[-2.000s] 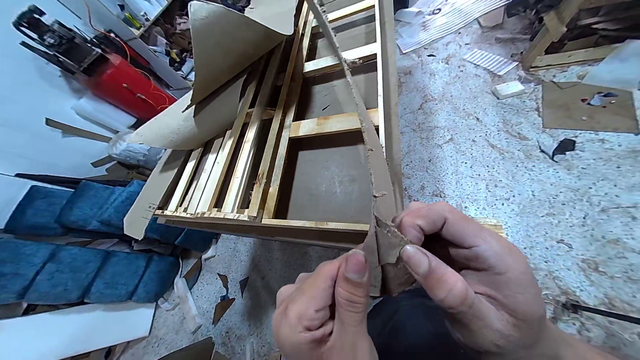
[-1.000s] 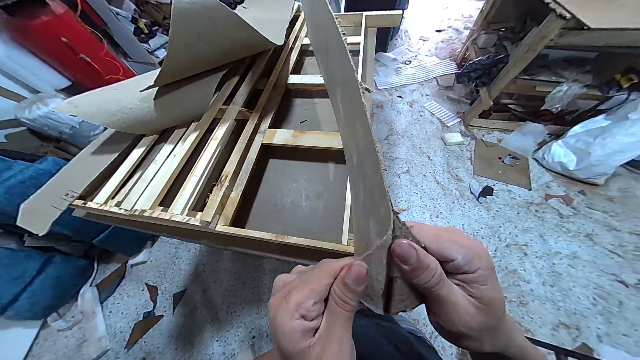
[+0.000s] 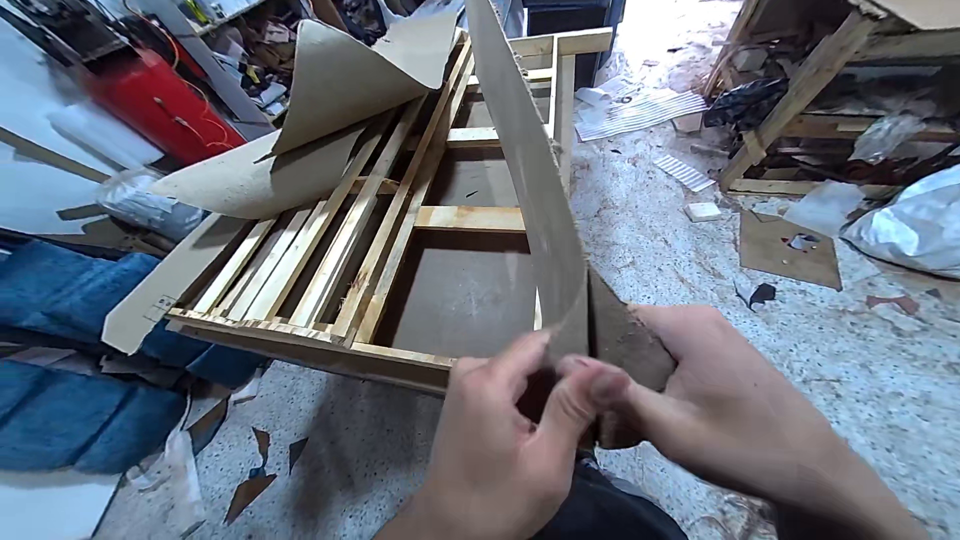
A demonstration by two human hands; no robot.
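A long strip of brown cardboard or fibreboard [image 3: 529, 165] rises from my hands, its right edge rough and torn. My left hand [image 3: 502, 435] pinches its lower end between thumb and fingers. Close against it, my right hand [image 3: 697, 397] grips the darker, folded part of the same strip. The thumbs nearly meet, and fingers hide part of the fold. Behind the strip lies a wooden slatted frame [image 3: 471, 218] with a brown panel inside. Large curled cardboard sheets [image 3: 352, 82] rest on the frame's left half.
Blue upholstered cushions [image 3: 82, 375] are at the left, below a red tank [image 3: 161, 105]. Scraps of board [image 3: 247, 495] litter the speckled floor. At the right stand a rough wooden rack [image 3: 810, 97] and a white plastic sack [image 3: 915, 225].
The strip has turned from nearly edge-on to showing its broad face, and its lower end is spread and folded between my hands. The view has swung to the right.
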